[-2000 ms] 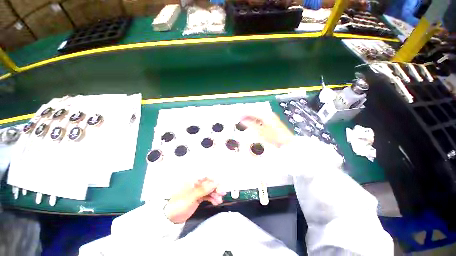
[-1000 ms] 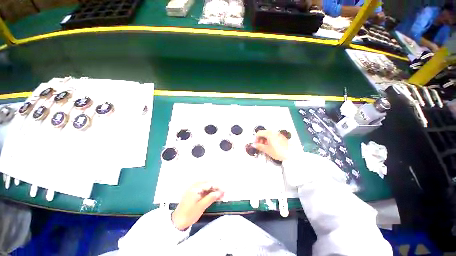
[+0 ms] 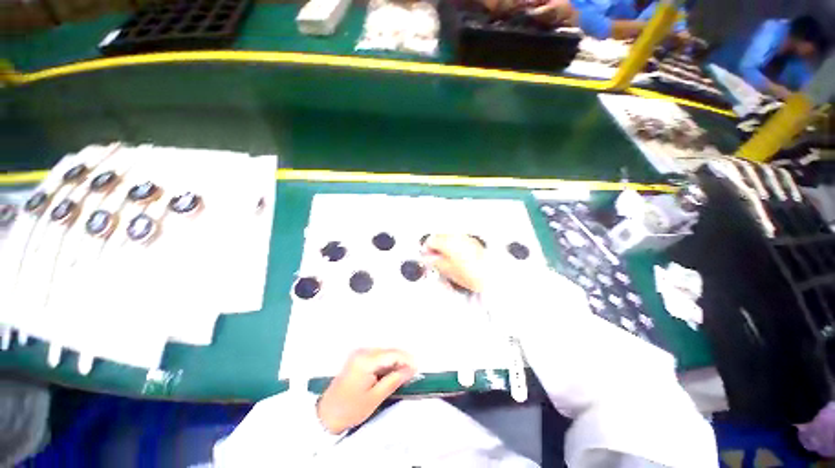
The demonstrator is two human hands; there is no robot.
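Observation:
Round black smartwatches [image 3: 361, 281] lie in two rows on a white foam sheet [image 3: 348, 334]. Their faces show no white print. My right hand [image 3: 458, 260] is over the right part of the rows, fingertips at a watch in the back row, and covers part of the watches there. Whether it holds anything is not clear. My left hand [image 3: 364, 386] is low at the sheet's front edge, fingers curled together; what is between them cannot be told. Pale straps [image 3: 518, 373] hang past the front edge.
Stacked foam sheets with printed watches [image 3: 142, 228] lie at left. Sticker stock [image 3: 595, 265], a small white box [image 3: 643, 236] with a bottle, crumpled tissue [image 3: 679, 291] and a black tray [image 3: 806, 265] are at right. The yellow-edged conveyor [image 3: 366, 119] runs behind. People sit across it.
My right hand has moved left along the rows, from the front-row watch to the back row, uncovering little at the right. My left hand has stayed near the front edge.

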